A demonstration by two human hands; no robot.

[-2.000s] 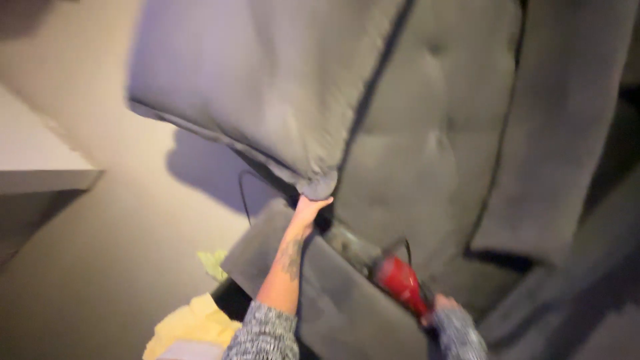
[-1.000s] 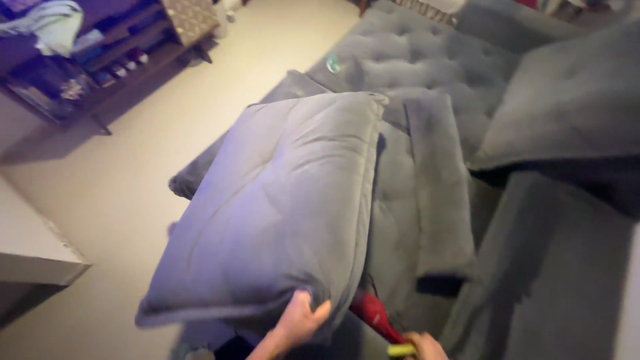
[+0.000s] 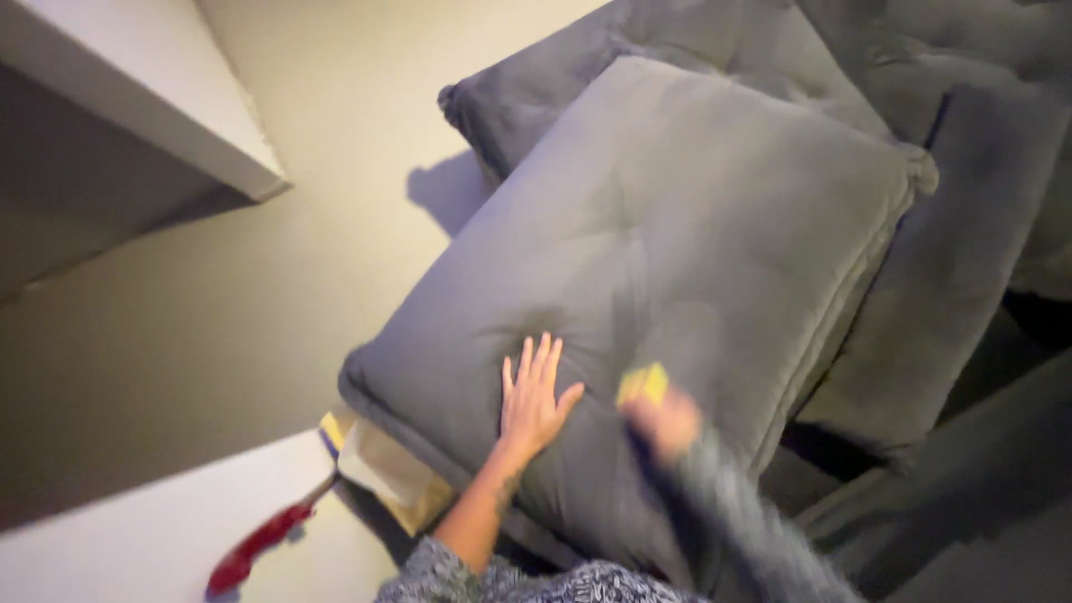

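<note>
A large grey tufted cushion (image 3: 653, 251) fills the middle of the head view, lying on other grey upholstery. My left hand (image 3: 533, 406) presses flat on its lower left part, fingers spread, and holds nothing. To the right of it, my right hand (image 3: 666, 419) is closed around a small yellow object (image 3: 642, 383), perhaps a sponge or folded cloth, over the cushion; motion blurs both. A red handheld tool (image 3: 264, 548) with a dark end lies on a white surface at the lower left, apart from both hands.
Another grey cushion (image 3: 544, 92) lies beneath at the back. A long grey cushion piece (image 3: 946, 276) is on the right. A white ledge (image 3: 167, 92) juts in at the upper left. Pale and yellow cloth or paper (image 3: 389, 469) shows under the cushion's near left edge.
My left hand has gone from gripping the cushion's edge to lying flat on its face. My right hand has let go of the red tool, which now lies at the lower left.
</note>
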